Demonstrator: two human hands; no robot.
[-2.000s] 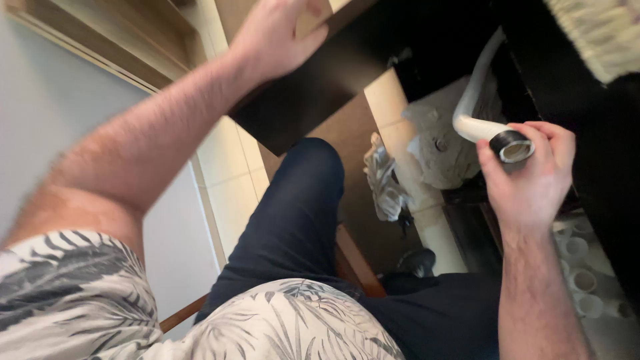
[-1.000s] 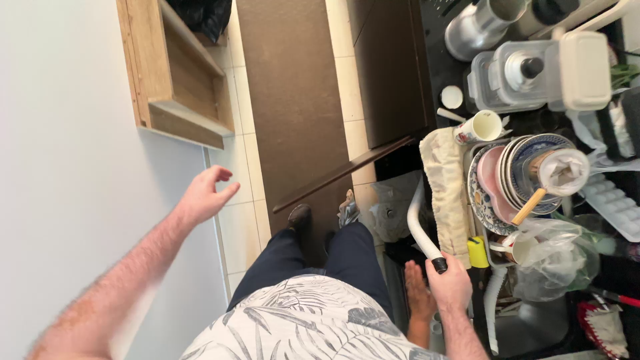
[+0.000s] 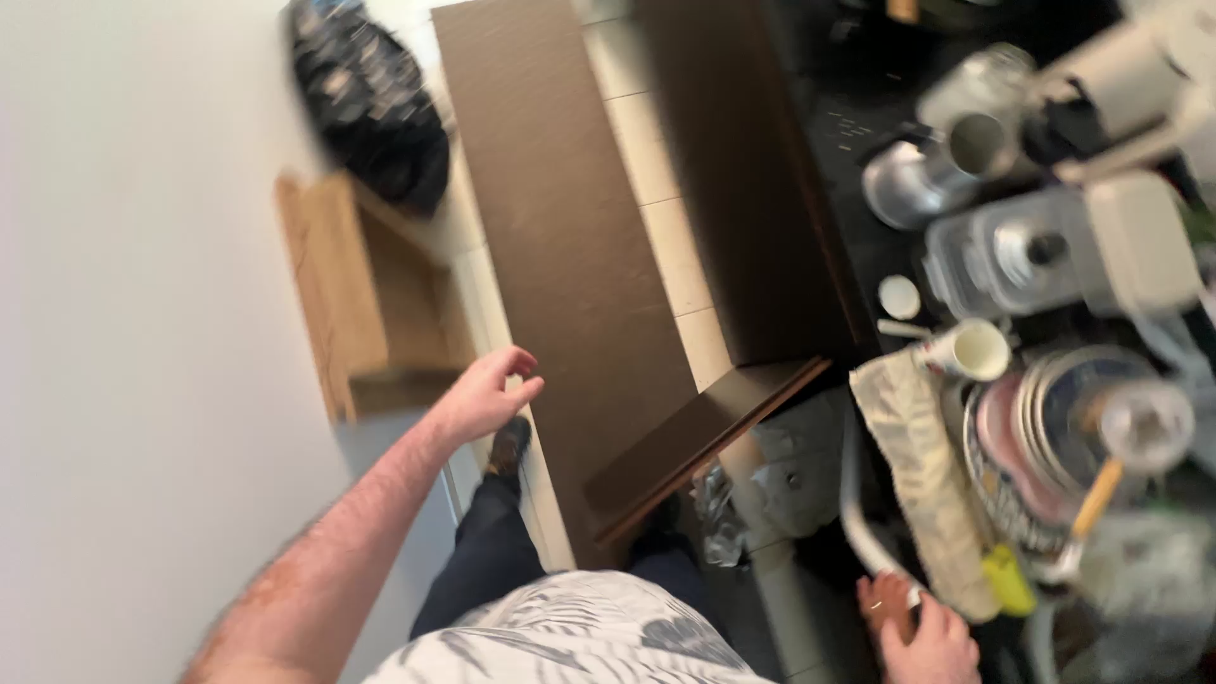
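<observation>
My left hand [image 3: 494, 391] hangs in the air above the edge of a brown floor mat [image 3: 570, 237], fingers apart and holding nothing. At the lower right, my right hand [image 3: 929, 644] is closed around the end of a bent white plastic pipe [image 3: 858, 518]; blur and fingers hide most of that end. Another person's hand [image 3: 885, 604] is right beside my right fingers, at the same pipe end. The pipe runs up along the cabinet front, below the counter edge. A translucent plastic bag [image 3: 796, 475] lies on the floor left of the pipe.
An open dark cabinet door [image 3: 703, 446] juts over the mat. On the counter stand stacked plates [image 3: 1054, 427], a white cup [image 3: 978, 350], plastic containers [image 3: 1016, 247] and a cloth [image 3: 926, 484]. A wooden shelf unit [image 3: 337, 285] and black bag [image 3: 380, 114] are by the wall.
Two seconds ago my left hand was at the cabinet door; it is away from it now. The other person's hand, beside mine one second ago, is now at the pipe end. The view has swung widely.
</observation>
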